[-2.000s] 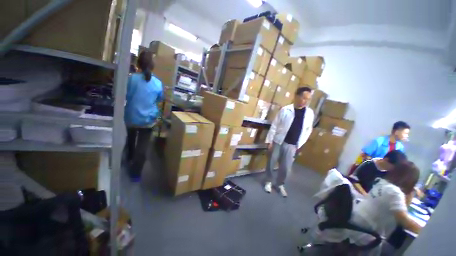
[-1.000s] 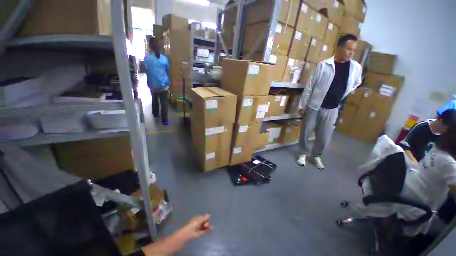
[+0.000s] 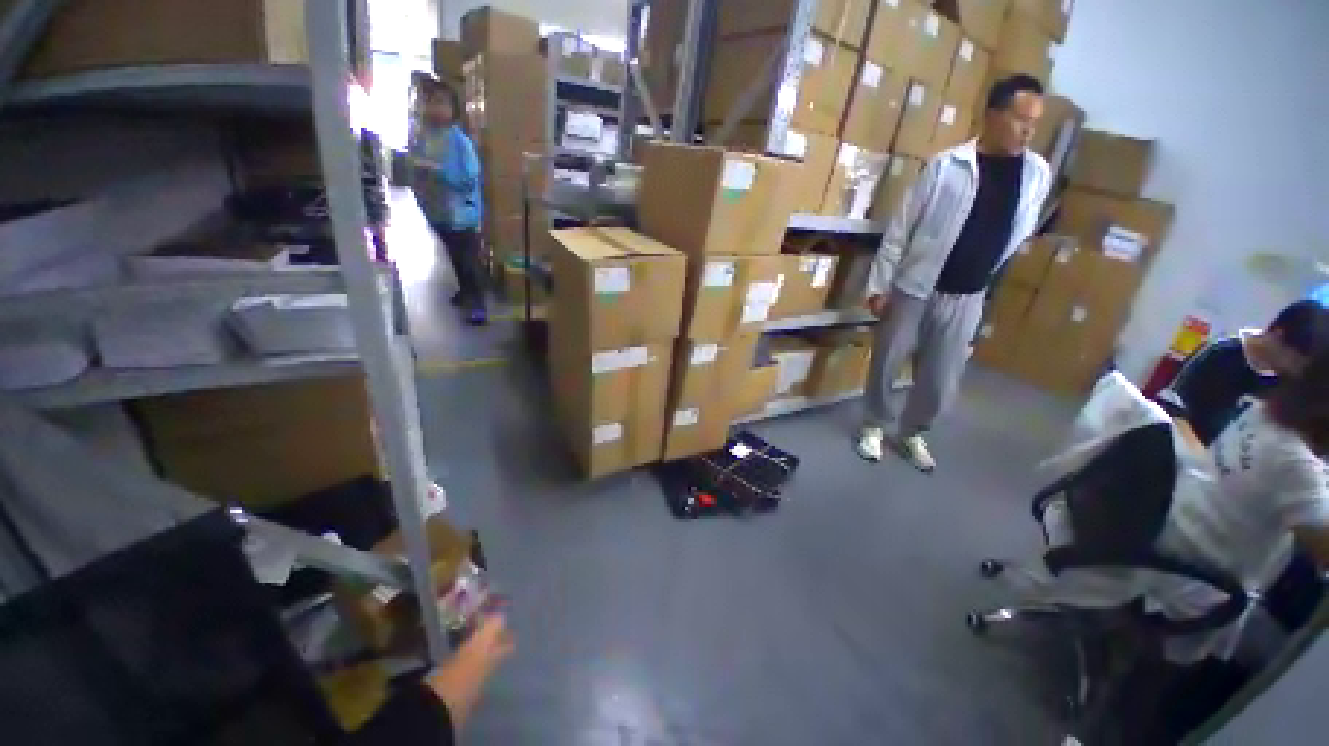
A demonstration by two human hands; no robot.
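My left hand (image 3: 474, 663) is small and blurred at the lower left, with a dark sleeve behind it. It is beside the foot of the grey shelf post (image 3: 382, 423). Its fingertips overlap a blurred pinkish and white patch, and I cannot tell whether it holds anything. An open carton with mixed small items (image 3: 391, 601) stands behind the post, close to the hand. My right hand is not in view.
Dark cloth or a bag (image 3: 153, 641) fills the lower left. Stacked cartons (image 3: 615, 350) stand ahead, with a black strapped bundle (image 3: 751, 474) on the floor. A person in a white jacket (image 3: 962, 241) stands beyond. A black office chair (image 3: 1115, 525) and seated people are at right.
My left hand came into view and has since moved left, to the shelf post. The view has turned right and down. The far person in blue now faces this way.
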